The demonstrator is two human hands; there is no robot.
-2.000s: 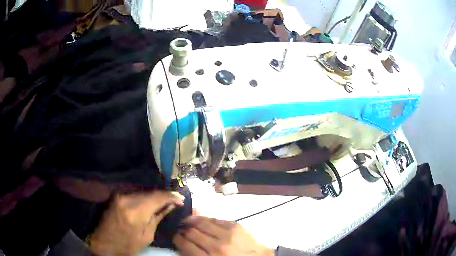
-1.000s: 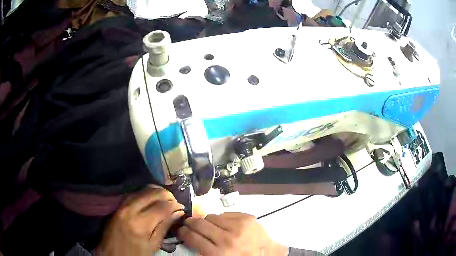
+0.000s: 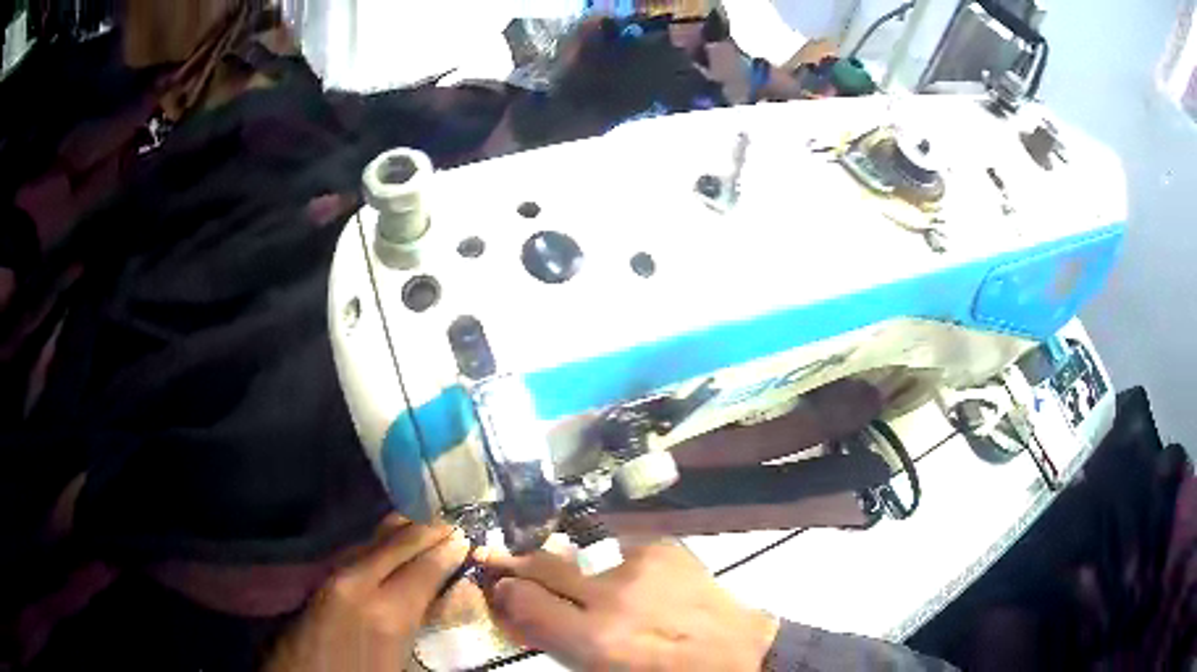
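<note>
The black fabric (image 3: 236,394) is heaped left of the white sewing machine (image 3: 735,236) and reaches the needle area (image 3: 479,519). My left hand (image 3: 374,597) is at the bottom, left of the needle, with its fingertips pressed on a small dark bit of cloth. My right hand (image 3: 624,610) is just right of it, fingertips close to the presser foot and touching the same cloth edge. The needle and foot are mostly hidden by the guard and my fingers.
Maroon-brown strips (image 3: 788,511) and a black strip (image 3: 775,481) lie under the machine arm, beside black scissor handles (image 3: 899,473). A thin metal tool (image 3: 1033,440) lies at the right. Dark maroon cloth (image 3: 1116,565) is heaped right of the table (image 3: 840,578).
Both hands have moved closer to the needle, and the dark piece between them shows less. My right hand now reaches further under the machine head. The camera view has shifted.
</note>
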